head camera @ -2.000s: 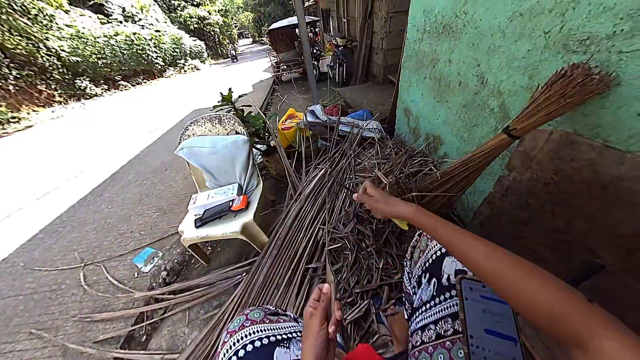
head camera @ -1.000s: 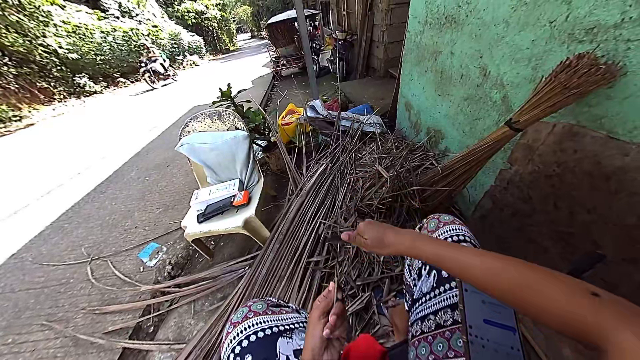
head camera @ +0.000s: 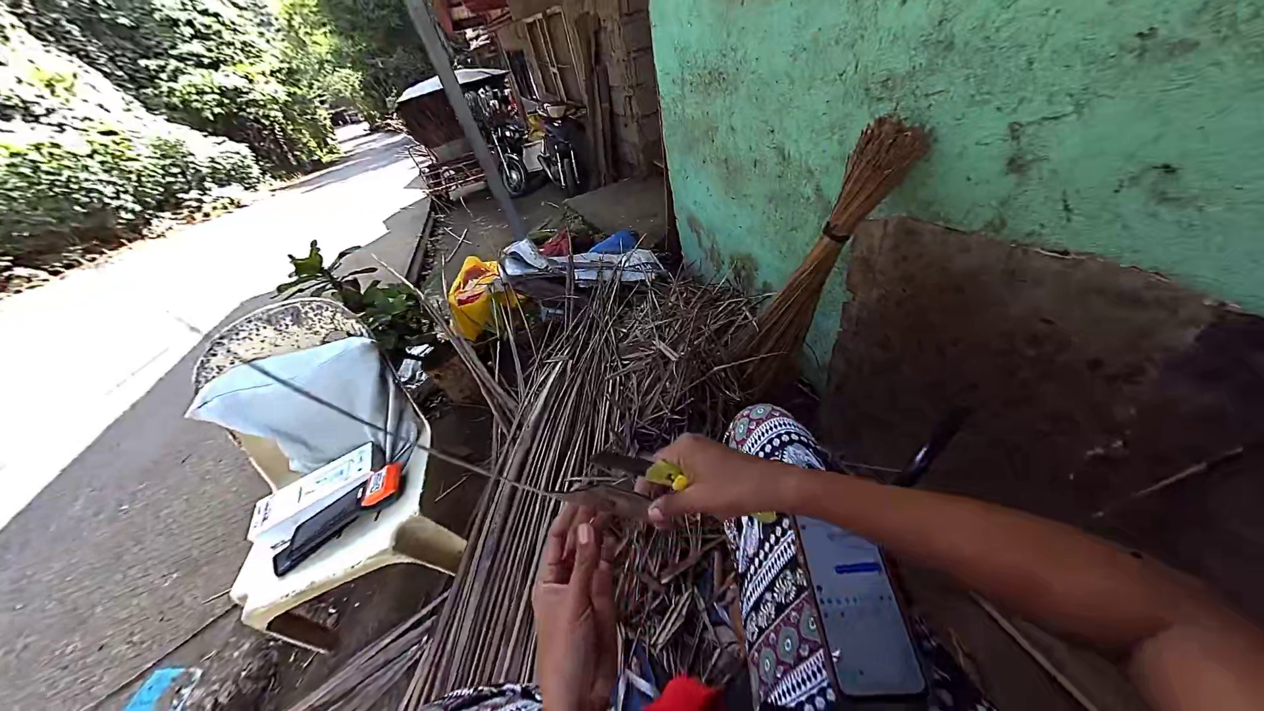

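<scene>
My left hand (head camera: 581, 592) pinches the end of a long dry palm leaf strip (head camera: 434, 452), which stretches up and left past the chair. My right hand (head camera: 706, 479) grips a knife with a yellow handle (head camera: 667, 475); its dark blade points left, just above my left fingertips. Part of the leaf lies between the two hands. Beneath them a long bundle of dry palm strips (head camera: 523, 484) runs away from me, beside a heap of brown leaf scraps (head camera: 681, 365). A tied bundle of thin ribs (head camera: 834, 232) leans on the green wall.
At left a plastic chair (head camera: 415, 494) holds a grey cloth, a box and a dark device with an orange end (head camera: 383, 485). A phone (head camera: 859, 602) lies on my right thigh. Beyond the heap are a yellow bag (head camera: 476, 298), a potted plant and a metal post (head camera: 469, 118).
My right hand has come close to my left hand, and the knife now shows plainly. A long strip now reaches across the chair. The motorcycle seen on the road is out of view.
</scene>
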